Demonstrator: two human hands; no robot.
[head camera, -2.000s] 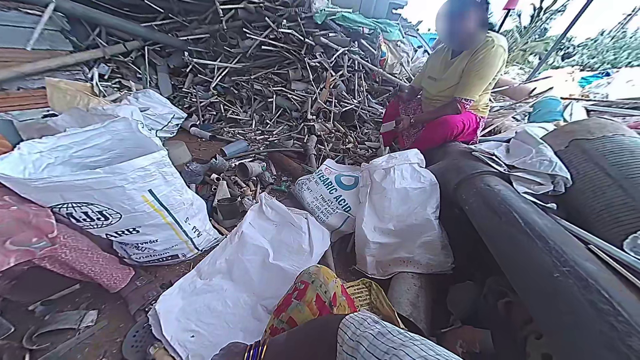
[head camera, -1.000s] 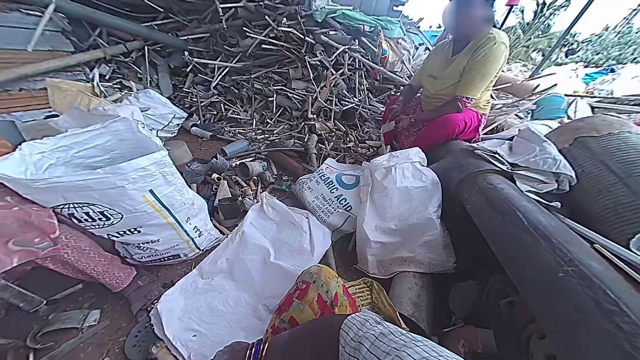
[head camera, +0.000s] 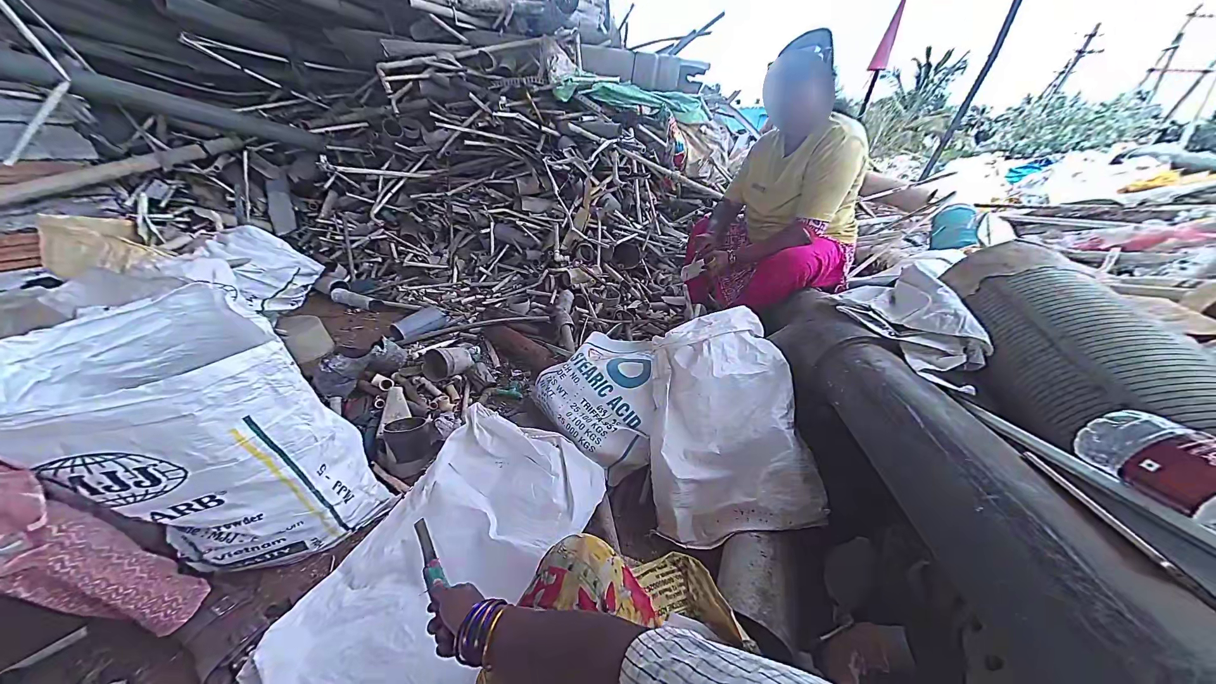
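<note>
My right hand, with bangles at the wrist, is closed around the green handle of a knife. The blade points up over a white woven sack lying flat below it. Just right of the hand is a red and yellow patterned cloth, beside a yellow printed bag. My left hand is out of view. Beyond stand a printed white sack and a plain white sack, side by side. A large printed white sack lies at the left.
A person in a yellow top sits beyond the sacks. A heap of pipe scraps fills the back. A thick black pipe runs along the right, near a ribbed grey pipe. Pink patterned cloth is at the lower left.
My right hand has come up into view from the bottom edge, and the knife now shows in it. Earlier only the wrist and bangles showed there.
</note>
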